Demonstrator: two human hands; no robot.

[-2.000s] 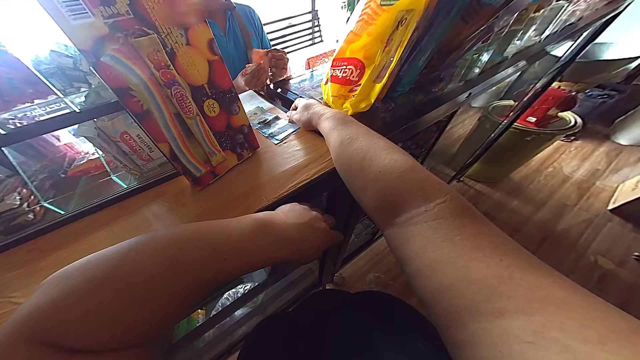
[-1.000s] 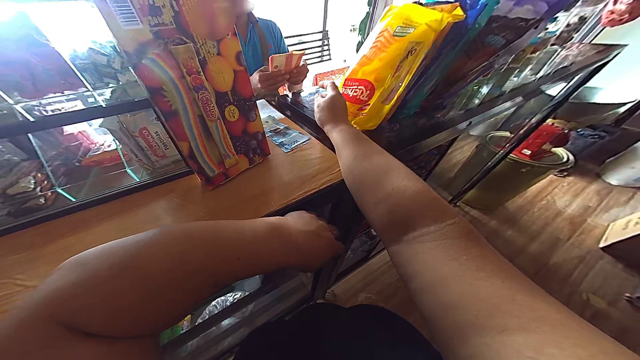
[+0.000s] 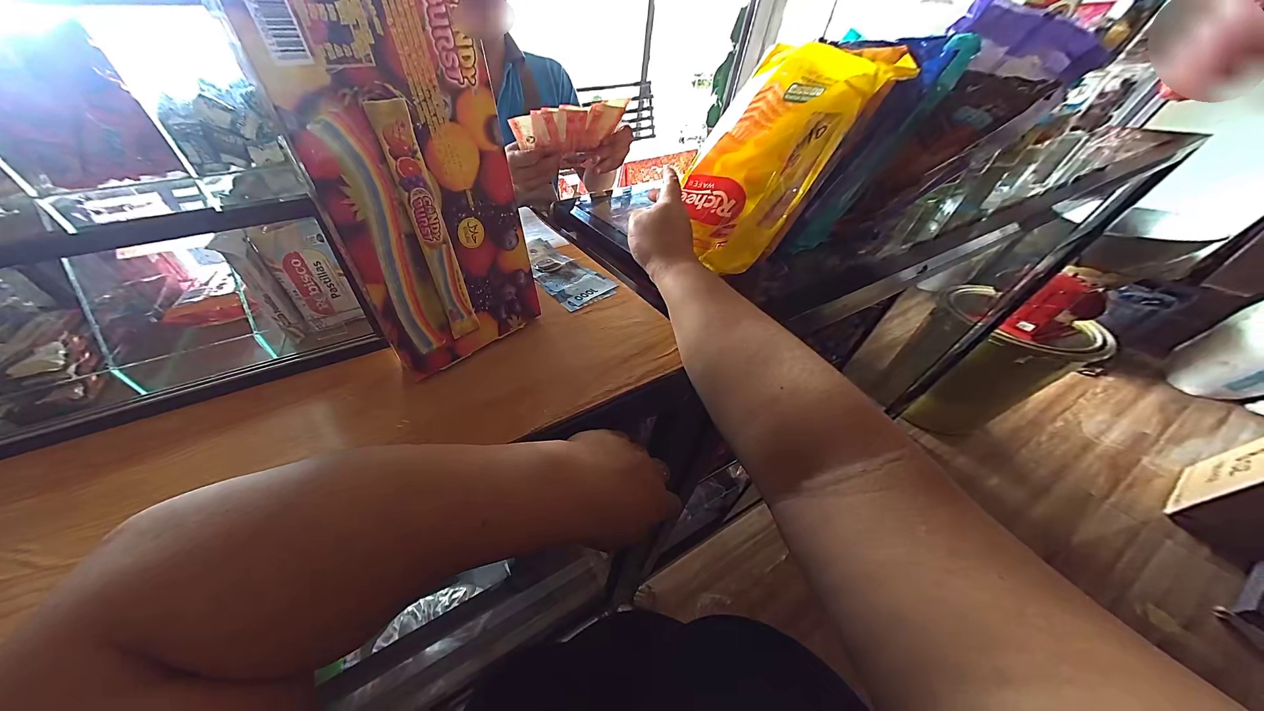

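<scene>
My right hand (image 3: 662,225) rests on the dark-framed glass display case (image 3: 869,259), one finger extended beside a yellow wafer pack (image 3: 780,148); nothing shows in it. My left hand (image 3: 622,489) is at the dark frame below the edge of the wooden counter (image 3: 583,370), its fingers turned away and its grip hidden. A few blue banknotes (image 3: 571,278) lie on the counter left of the glass case. Across the counter, a person in a blue shirt holds several orange banknotes (image 3: 571,128) fanned in both hands. A tall candy box printed with fruit (image 3: 425,197) stands at the left.
Glass shelves with packaged snacks (image 3: 311,276) stand behind the candy box. More packs (image 3: 987,99) lean beside the yellow one. On the wooden floor at the right are a round olive-green bin (image 3: 973,390) with a red item on it and a cardboard box (image 3: 1224,484).
My right hand has moved from beside the blue banknotes up onto the glass case by the yellow pack. The person across has fanned out the orange banknotes. My left hand has stayed at the counter's edge.
</scene>
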